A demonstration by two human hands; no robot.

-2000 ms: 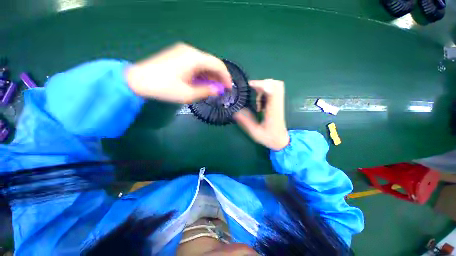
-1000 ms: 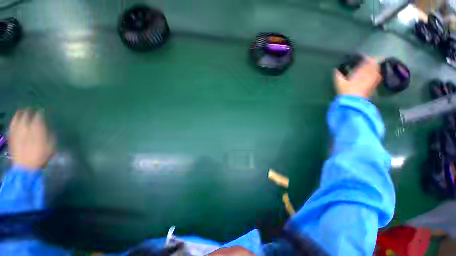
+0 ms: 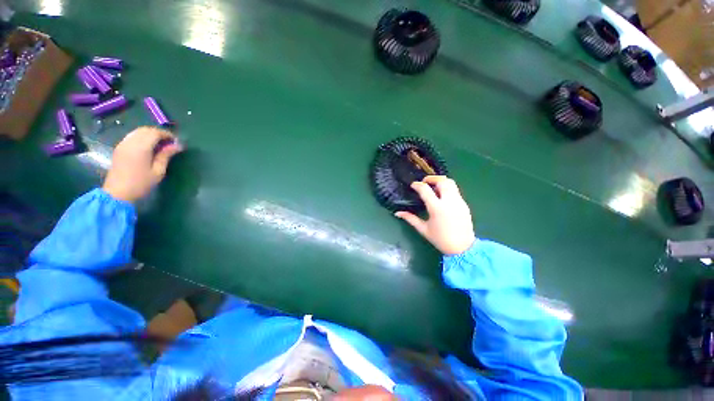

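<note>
A round black ribbed housing [image 3: 391, 174] lies on the green table, with a yellow-brown piece [image 3: 421, 162] showing inside it. My right hand [image 3: 442, 211] grips the housing's near right edge, thumb at the near rim and fingers over the side. My left hand [image 3: 141, 164] is at the left, its fingers closed on a purple cylinder [image 3: 167, 147], of which only a small part shows. Another purple cylinder [image 3: 156, 110] lies just beyond the left hand.
Several loose purple cylinders [image 3: 95, 79] lie at the left beside a brown cardboard box [image 3: 48, 77]. More black housings stand behind, one [image 3: 407, 41] at the back and one [image 3: 574, 110] at right. Grey metal brackets [image 3: 691, 104] edge the right side.
The view has swung. My right hand, earlier at a housing far right, now holds one near the middle. My left hand now has a purple cylinder in its fingers.
</note>
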